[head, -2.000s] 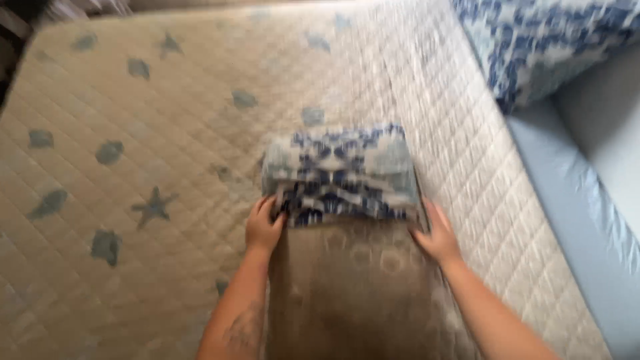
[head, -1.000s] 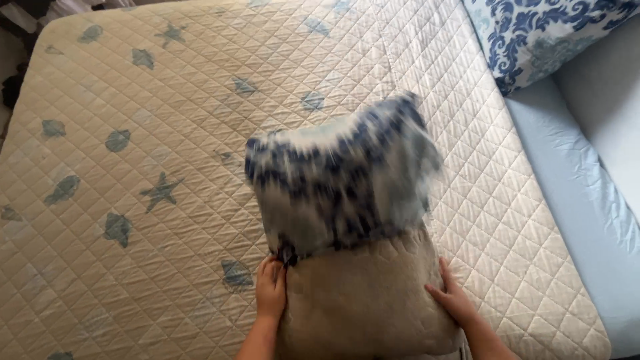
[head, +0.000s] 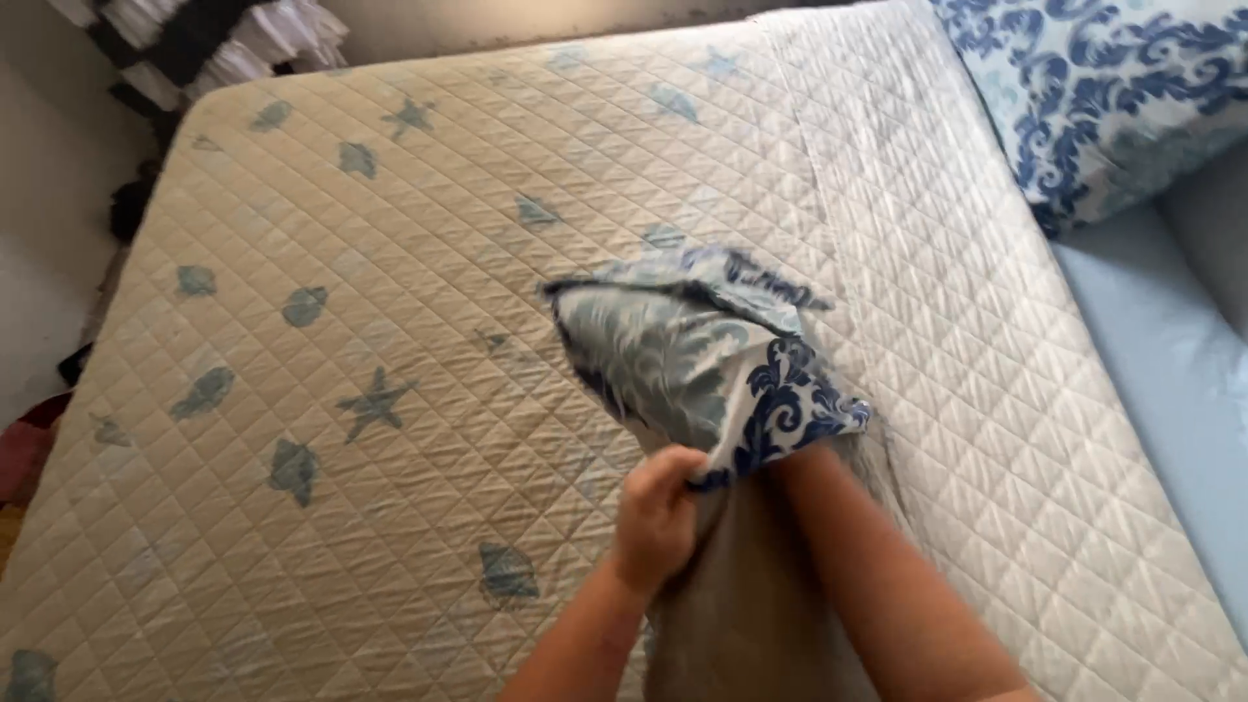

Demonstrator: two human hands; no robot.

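A blue and white patterned pillowcase point(head: 673, 351) is bunched over the far part of a grey-brown pillow point(head: 746, 604), above the quilted mattress cover point(head: 439, 390). My left hand point(head: 663, 512) pinches the near edge of the pillowcase, fingers closed on the cloth. My right forearm reaches under that edge, so my right hand is hidden inside the pillowcase. The pillow's near part lies between and below my forearms, blurred.
Another pillow point(head: 1092, 107) with a blue scroll pattern lies at the upper right, on a light blue surface point(head: 1150, 361) beside the mattress. Ruffled black and white fabric point(head: 224, 49) hangs at the upper left. Reddish cloth point(head: 29, 453) shows at the left edge.
My right hand was outside at the pillow's right side and is now inside the pillowcase. My left hand has moved from the pillow's left side to the cloth edge. The pillowcase is more bunched and twisted.
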